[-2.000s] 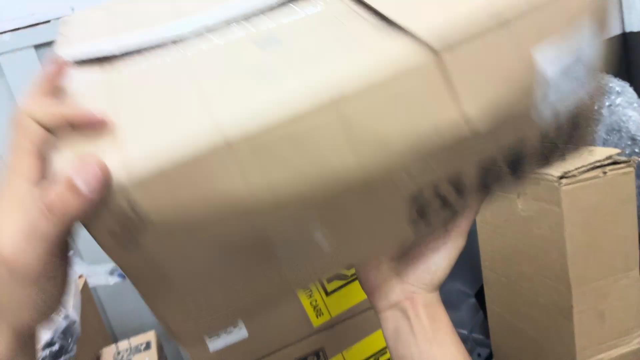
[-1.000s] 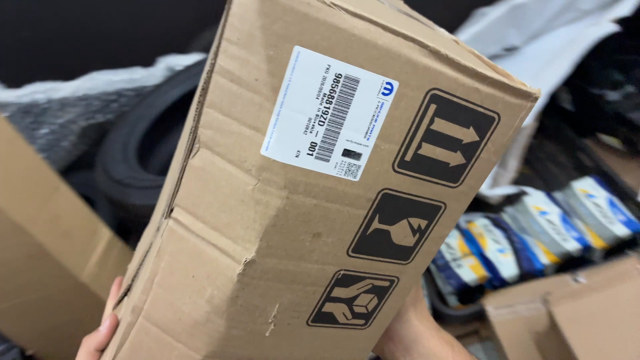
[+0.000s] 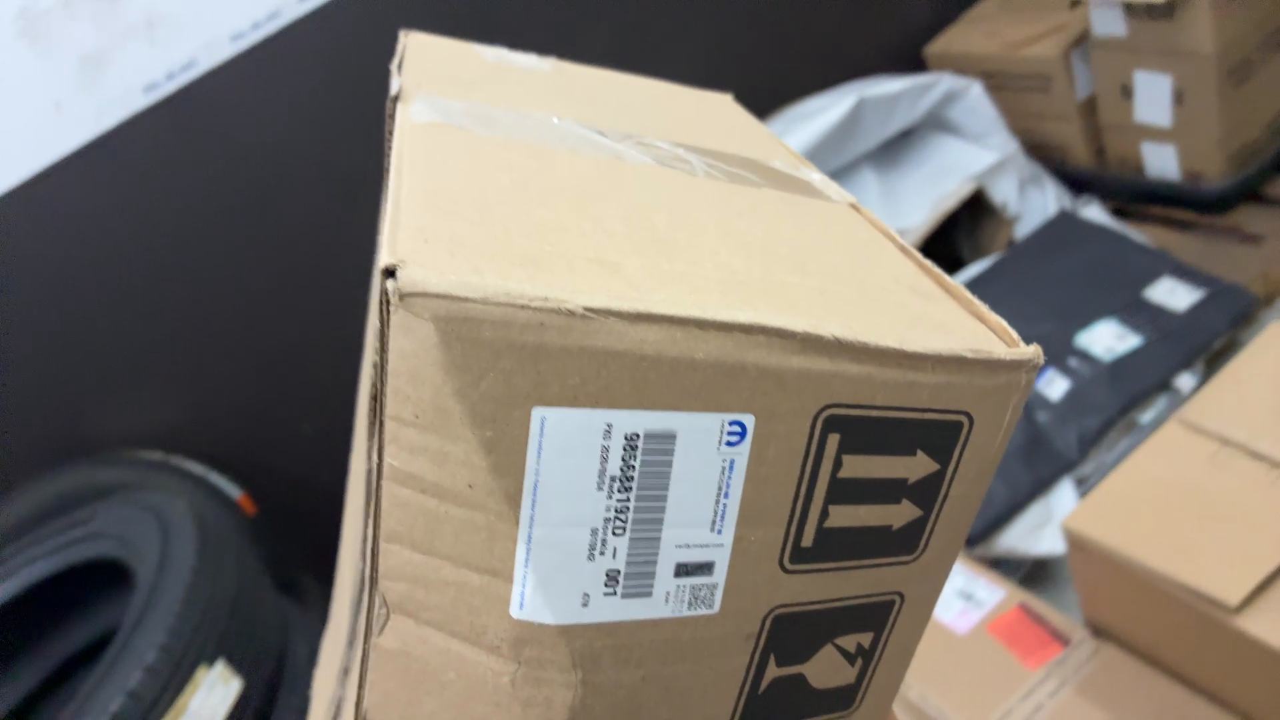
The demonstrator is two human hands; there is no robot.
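Observation:
A large cardboard box [image 3: 640,250] fills the middle of the head view, tilted, its taped end face toward the top. Clear tape [image 3: 620,150] runs across that face and is wrinkled near its middle. On the side facing me are a white printed label [image 3: 633,515] with writing and barcodes, a black two-arrow mark [image 3: 877,490] and a broken-glass mark [image 3: 820,660], cut off by the lower frame edge. Neither my left hand nor my right hand is in view, so their hold on the box is hidden.
Black tires [image 3: 150,570] stand at the lower left beside a dark wall [image 3: 200,250]. Cardboard boxes [image 3: 1190,560] lie at the lower right, and more boxes [image 3: 1160,90] are stacked at the upper right. Between them are white sheeting [image 3: 900,140] and a flat black package [image 3: 1090,330].
The box has turned so its taped end shows, with the labelled side lower in view. Both hands, seen at the box earlier, are out of sight. The view has shifted greatly.

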